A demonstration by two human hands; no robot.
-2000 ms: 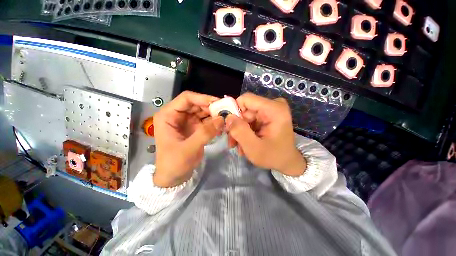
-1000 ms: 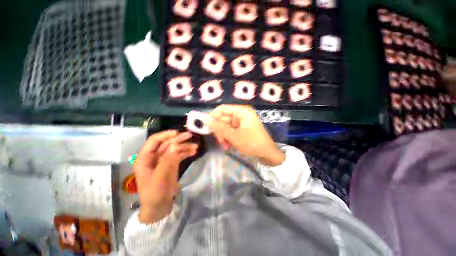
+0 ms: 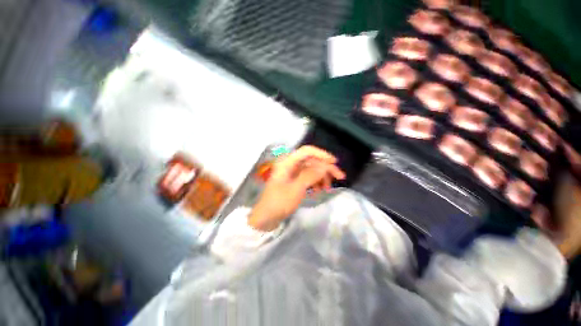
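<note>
The view is blurred. My left hand (image 3: 293, 188) is over the near edge of the machine, its fingers loosely bent and apart, with nothing seen in it. My right hand (image 3: 568, 207) is at the right edge of the picture, cut off and blurred, beside the right end of the black parts tray (image 3: 369, 121). Whether it holds a housing cannot be told. Rows of pink-edged white housings (image 3: 457, 148) sit in the tray pockets. The insert blister tray (image 3: 414, 194) lies between the parts tray and my lap.
The white bench machine (image 3: 210, 95) is at the left, with orange-brown fixture nest blocks (image 3: 205, 196) holding one whitish part (image 3: 179, 177). The red-orange stop button (image 3: 264, 170) is by my left hand. Spare blister trays (image 3: 274, 32) and a white wipe (image 3: 352, 54) lie on the green bench.
The view has turned and blurred. My right hand has moved from in front of me to the far right by the tray. The housing it held no longer shows. My left hand stays near the machine.
</note>
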